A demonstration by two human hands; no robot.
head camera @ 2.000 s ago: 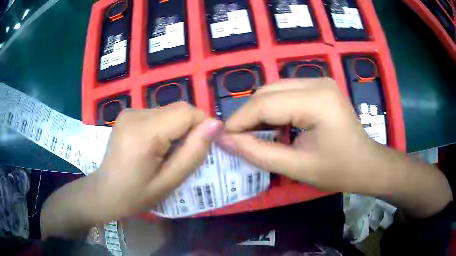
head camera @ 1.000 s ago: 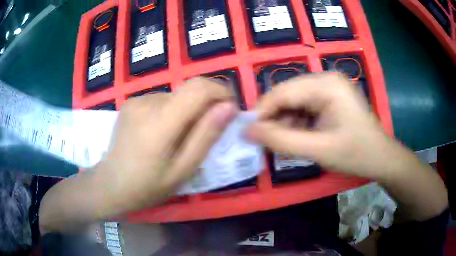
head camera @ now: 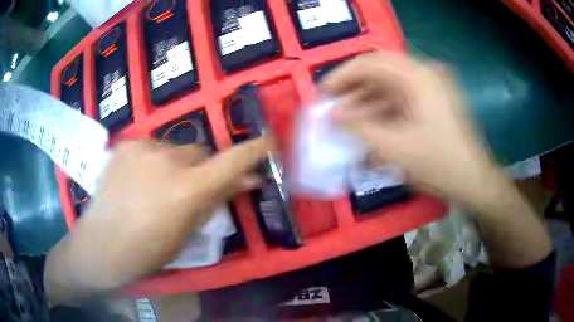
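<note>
My left hand holds the printed barcode label strip, which trails off to the left and shows again below the palm. Its fingertips are at a black mobile phone, which stands tilted on its long edge in a lower-row pocket of the red foam tray. Red foam shows bare beside it. My right hand is blurred, with a whitish label or liner piece at its fingertips. A phone with a white label lies partly under my right hand.
Upper-row phones with white labels lie in tray pockets. The tray rests on a green bench mat. Crumpled whitish scraps are below the bench edge at right. Part of another red tray shows at top right.
The tray appears turned and shifted left in view. One lower-row phone is now tilted up in its pocket. My hands have moved apart, the whitish piece now with my right hand.
</note>
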